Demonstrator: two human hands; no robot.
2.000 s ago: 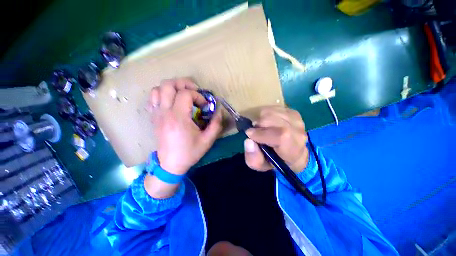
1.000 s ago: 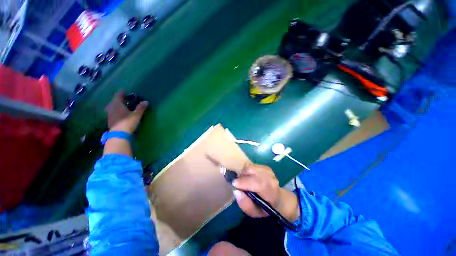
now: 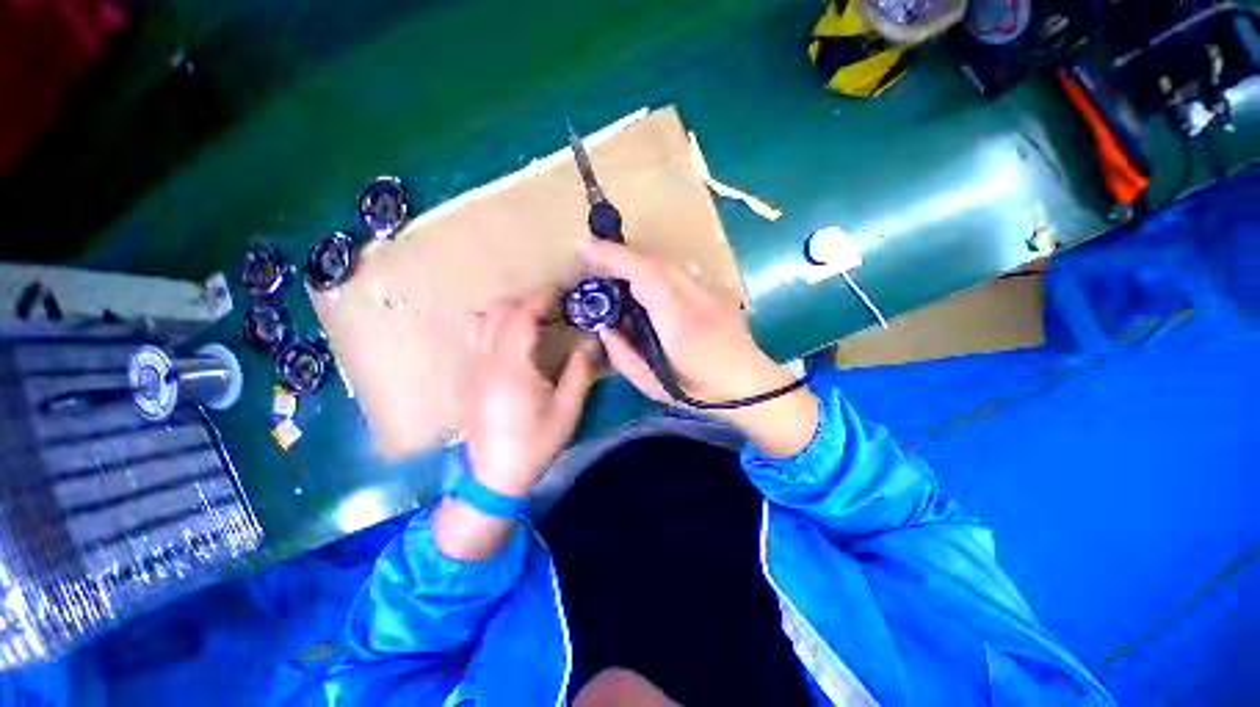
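Note:
My right hand (image 3: 691, 325) holds the black soldering iron (image 3: 604, 221), tip pointing away over the mat's far edge. A round device housing (image 3: 594, 304), its ring face up, is also between this hand's thumb and fingers. My left hand (image 3: 518, 387), with a blue wristband (image 3: 484, 493), is blurred just left of the housing, thumb and fingers close to it. Whether it touches the housing or holds something small is not clear. Both hands are over the near part of the cardboard mat (image 3: 484, 242).
Several round housings (image 3: 332, 260) stand at the mat's left corner, near small white-yellow batteries (image 3: 285, 417). A solder spool (image 3: 155, 383) and ribbed trays (image 3: 104, 483) are at left. A taped white disc (image 3: 829, 249) and orange-handled tool (image 3: 1105, 138) are at right.
My left hand has come back from the far left bench to the mat. A housing now shows in my right hand beside the iron. The view has shifted back over the mat.

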